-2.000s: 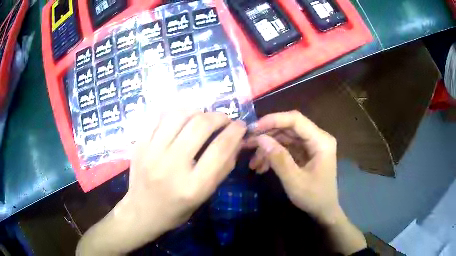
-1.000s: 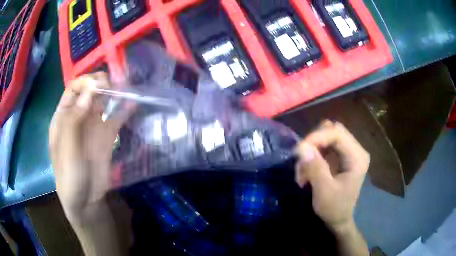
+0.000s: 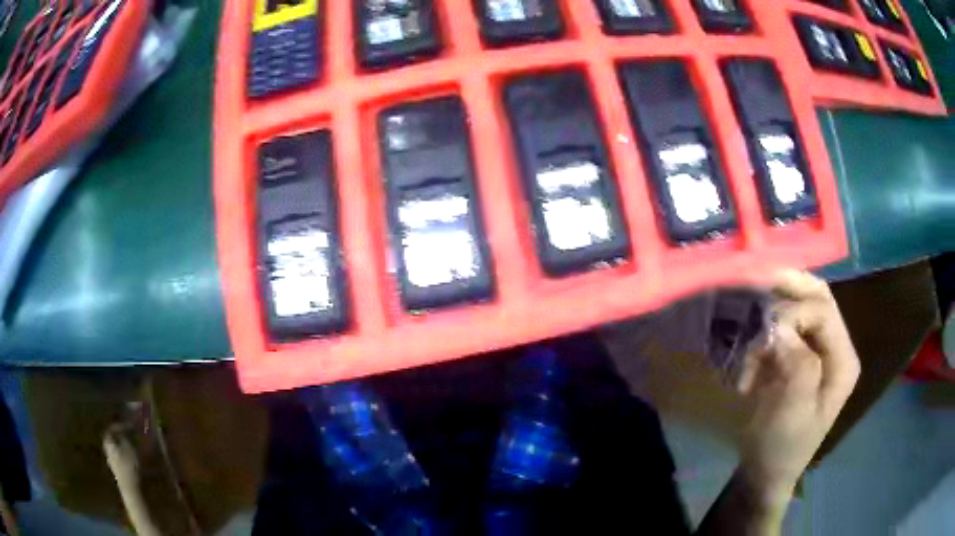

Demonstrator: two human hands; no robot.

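Note:
The red-orange foam tray [image 3: 361,361] lies in front of me with two rows of phones. In the near row several black phones [image 3: 574,215] lie back up, their battery bays open with white labels. The leftmost near phone [image 3: 298,236] shows faint lettering at its upper end. My right hand [image 3: 801,366] is at the tray's near right edge, its fingers closed on a clear, crumpled sticker sheet [image 3: 733,325] with dark squares. My left hand [image 3: 121,452] is low at the lower left, small and blurred, below the bench edge; its grip is unclear.
A front-up keypad phone [image 3: 283,58] with yellow film lies in the tray's far left pocket. More foam trays lie at the upper left [image 3: 84,120] and upper right [image 3: 890,96] on the green bench [image 3: 126,262]. Brown cardboard [image 3: 209,429] is below the bench edge.
The sheet was spread over the tray, then lifted between both hands; now it is crumpled in my right hand at the right. My left hand has moved down to the lower left. The near phones are uncovered.

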